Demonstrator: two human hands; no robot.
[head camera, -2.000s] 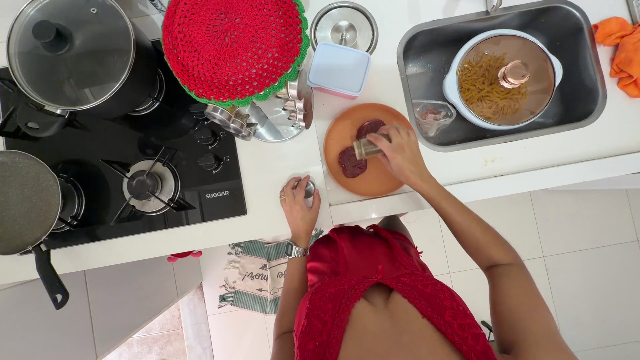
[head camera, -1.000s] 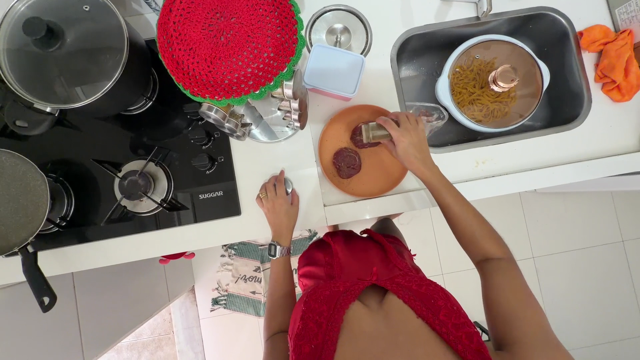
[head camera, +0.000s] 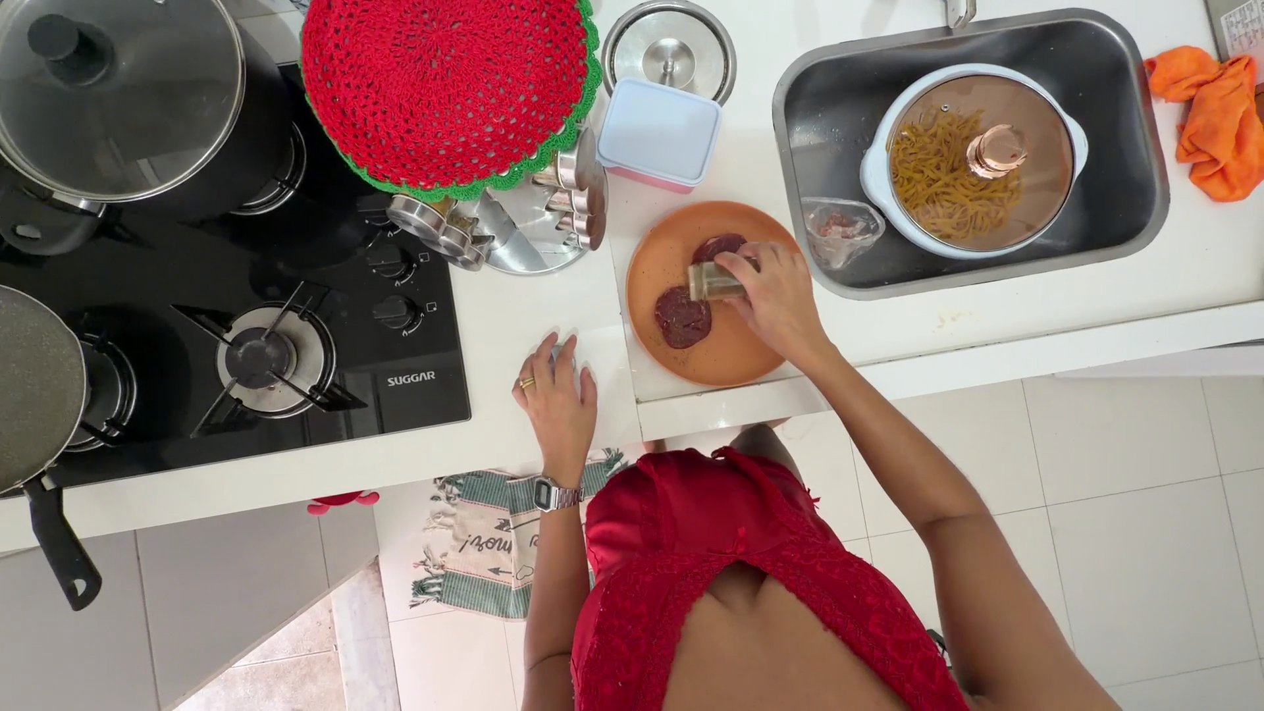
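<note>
My right hand (head camera: 775, 296) holds a small glass spice jar (head camera: 715, 280) tilted on its side over an orange plate (head camera: 652, 247). Two round, dark red meat patties lie on the plate; one patty (head camera: 682, 317) is at its left, the other patty (head camera: 718, 248) is partly hidden behind the jar and my fingers. Dark specks show on the plate near the meat. My left hand (head camera: 560, 400) rests on the white counter left of the plate, with a small round metal lid (head camera: 561, 357) under its fingers, mostly covered.
The gas stove (head camera: 346, 385) is at left, with a lidded pot (head camera: 118, 99) and a frying pan (head camera: 35, 385). Beyond the plate are a plastic container (head camera: 659, 133), a steel lid (head camera: 681, 49) and a red crocheted cover (head camera: 444, 89). The sink (head camera: 1121, 178) holds a lidded casserole (head camera: 978, 158); an orange cloth (head camera: 1220, 128) lies right.
My right hand has moved a little over the plate, with the jar still in it. My left hand stays on the counter.
</note>
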